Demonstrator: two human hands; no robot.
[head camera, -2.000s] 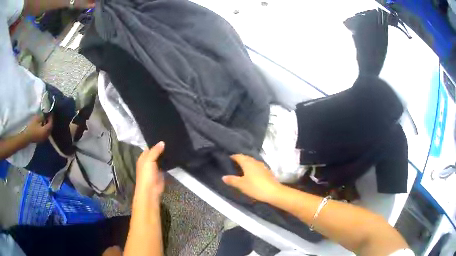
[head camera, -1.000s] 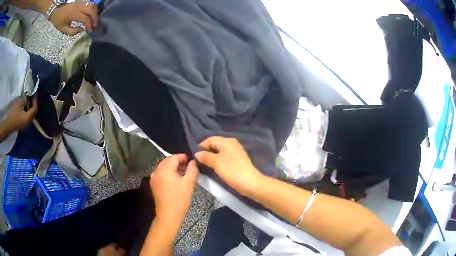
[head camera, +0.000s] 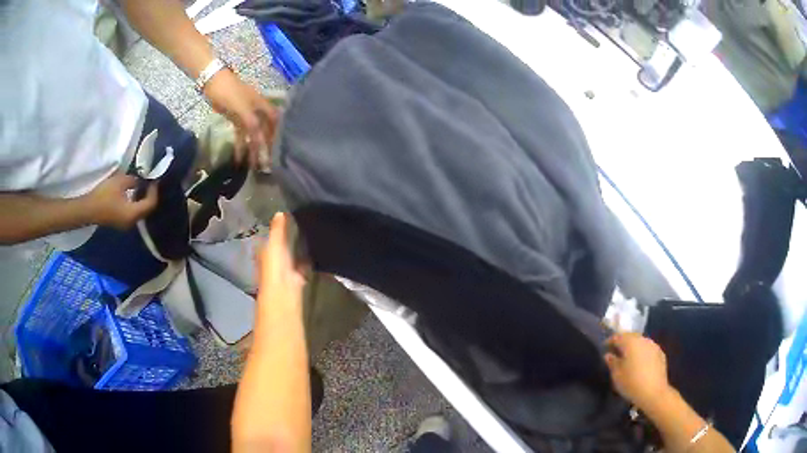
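Observation:
A large dark grey garment (head camera: 442, 133) lies heaped over the near table edge, with a smooth black band (head camera: 425, 261) along its lower side. My left hand (head camera: 281, 252) is at the left end of the black band, its fingers partly hidden, so its hold cannot be told. My right hand (head camera: 635, 361) is at the right end of the band, fingers curled at the cloth edge. Black cut panels (head camera: 708, 341) lie right of my right hand, and a bit of crumpled clear plastic (head camera: 625, 311) shows behind it.
Another person's hand (head camera: 243, 115) is beside the heap's left edge, and that person's other hand (head camera: 124, 202) holds a small piece. An olive-green sack (head camera: 332, 318) with light grey pieces (head camera: 226, 287) and a blue crate (head camera: 146, 341) stand at lower left. Machine parts (head camera: 655, 44) are on the white table.
My hands have moved apart, left hand to the upper left and right hand to the right. The black band is now stretched out between them. The view has shifted, showing machine parts at the top.

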